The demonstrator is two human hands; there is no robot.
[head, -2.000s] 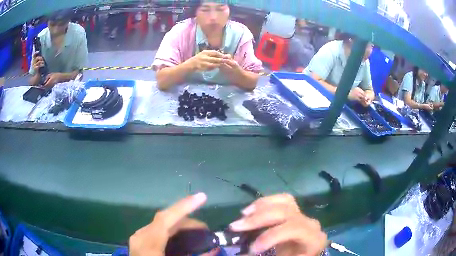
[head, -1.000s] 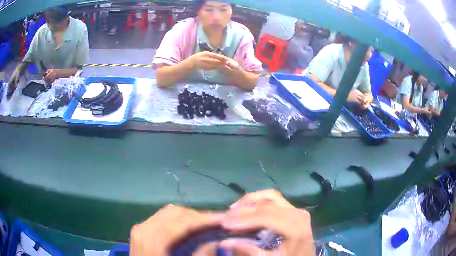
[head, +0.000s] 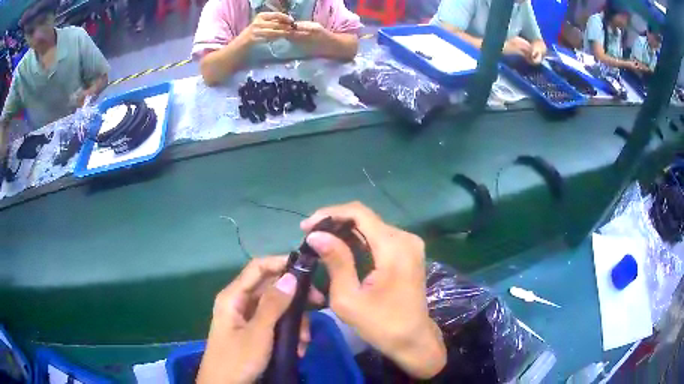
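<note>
A black curved band [head: 286, 341] is in both hands at the lower middle, its upper end bent near my fingertips. My left hand [head: 251, 319] grips the band's straight lower part, thumb on its front. My right hand [head: 382, 281] pinches the dark upper end between thumb and fingers. Whether that end is a separate small part cannot be told. A thin wire shows just behind the hands. A blue tray [head: 330, 349] lies beneath them, partly hidden.
A clear bag of dark parts [head: 469, 322] lies right of my hands, then a white pointed tool [head: 532, 297] and a blue cap [head: 624, 271]. Curved black bands [head: 474, 196] lie on the green belt [head: 135, 240]. Several people sit opposite behind trays and a pile of black parts [head: 276, 97].
The view has tilted down and turned. My hands have moved up in the picture, and the band now points upward between them. My right hand has shifted to its upper end.
</note>
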